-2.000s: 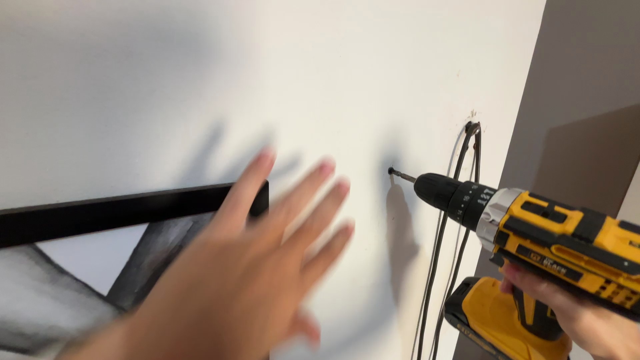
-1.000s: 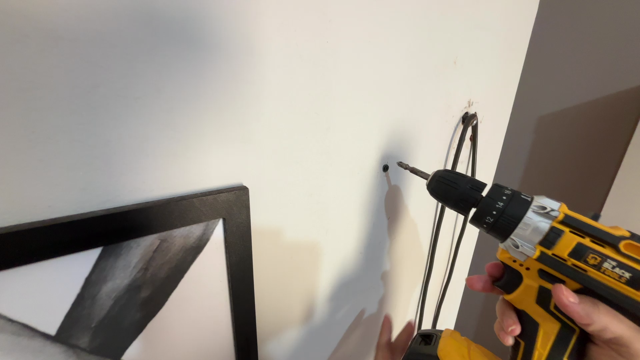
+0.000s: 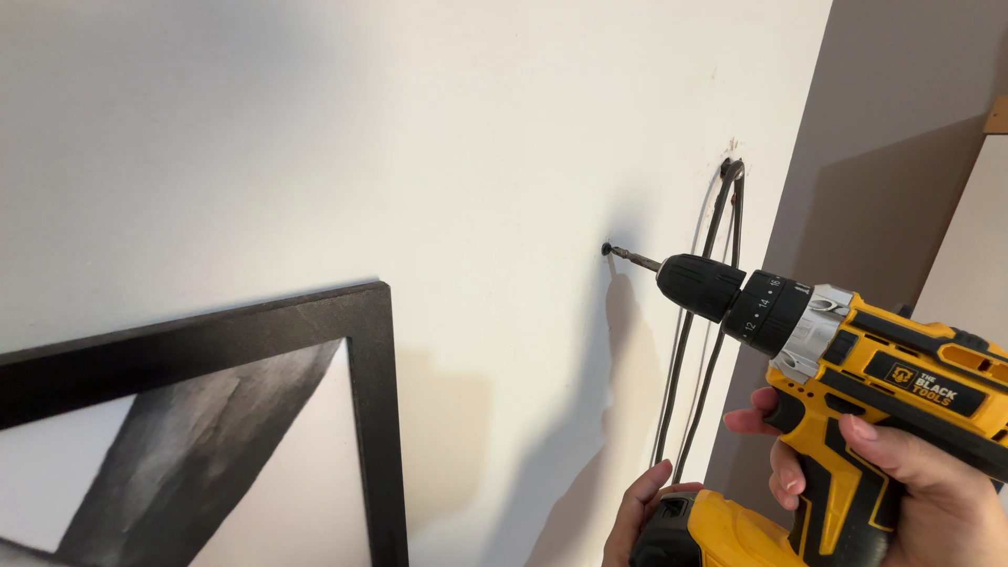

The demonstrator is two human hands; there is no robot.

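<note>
My right hand (image 3: 921, 472) is wrapped around the grip of a yellow and black cordless drill driver (image 3: 835, 354), index finger by the trigger. Low in the view, my left hand (image 3: 638, 512) holds the drill's battery pack (image 3: 732, 535) from its left side; most of that hand is out of view. A screwdriver bit (image 3: 638, 258) in the black chuck points left, its tip at the head of a dark screw (image 3: 605, 249) in the white wall. Whether tip and screw touch is hard to tell.
Dark cables (image 3: 713, 346) hang in a loop from a hole in the wall, behind the drill. A black-framed picture (image 3: 378, 409) is at the lower left. To the right, past the wall's edge, stand a grey-brown surface (image 3: 850, 102) and a pale panel (image 3: 969, 236).
My left hand has gone from in front of the picture frame to the battery pack. The bit tip, apart from the screw one second ago, is now at its head.
</note>
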